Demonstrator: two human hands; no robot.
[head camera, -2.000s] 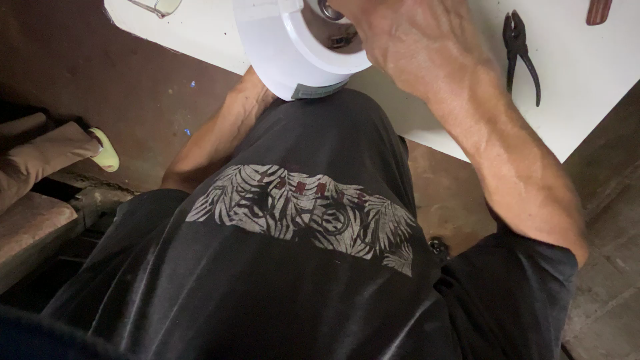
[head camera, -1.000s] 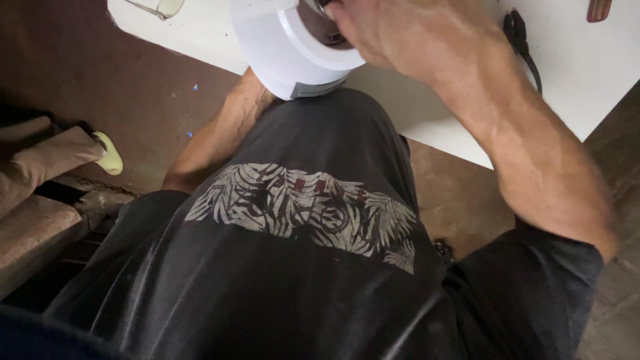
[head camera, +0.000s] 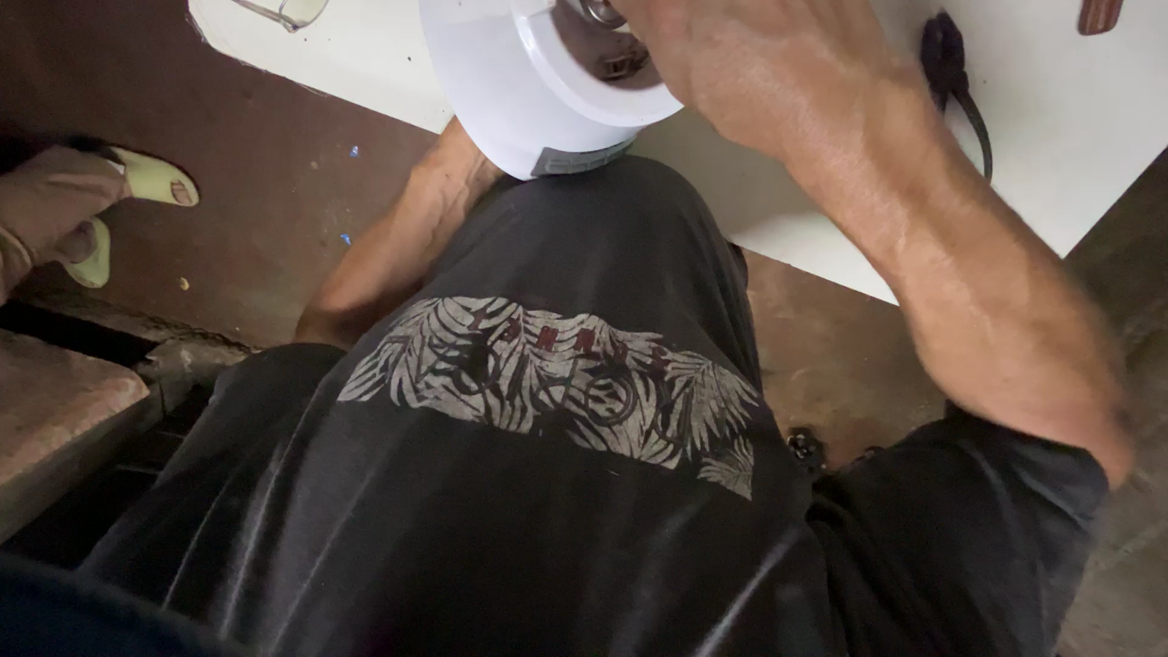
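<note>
A white round plastic housing (head camera: 511, 87) with a dark cavity and metal parts inside stands tilted at the top of the head view, over the near edge of a white table. My right hand (head camera: 730, 46) is at the right of the cavity; its fingers are cut off by the top edge, so its grip is hidden. My left hand (head camera: 476, 162) is mostly behind the housing at its lower left, with only the wrist side showing. Black-handled pliers (head camera: 954, 73) lie on the table just right of my right forearm, partly covered by it.
The white table (head camera: 1031, 173) has a corner at the right. A clear object with a thin rim (head camera: 297, 11) lies at its upper left, a reddish-brown piece (head camera: 1099, 15) at its upper right. At left are another person's feet in pale sandals (head camera: 162, 178) and a brown ledge (head camera: 64, 415).
My right forearm has swung to the right and now covers part of the pliers, which lay in full view two seconds ago. The other person's second sandal has come into view.
</note>
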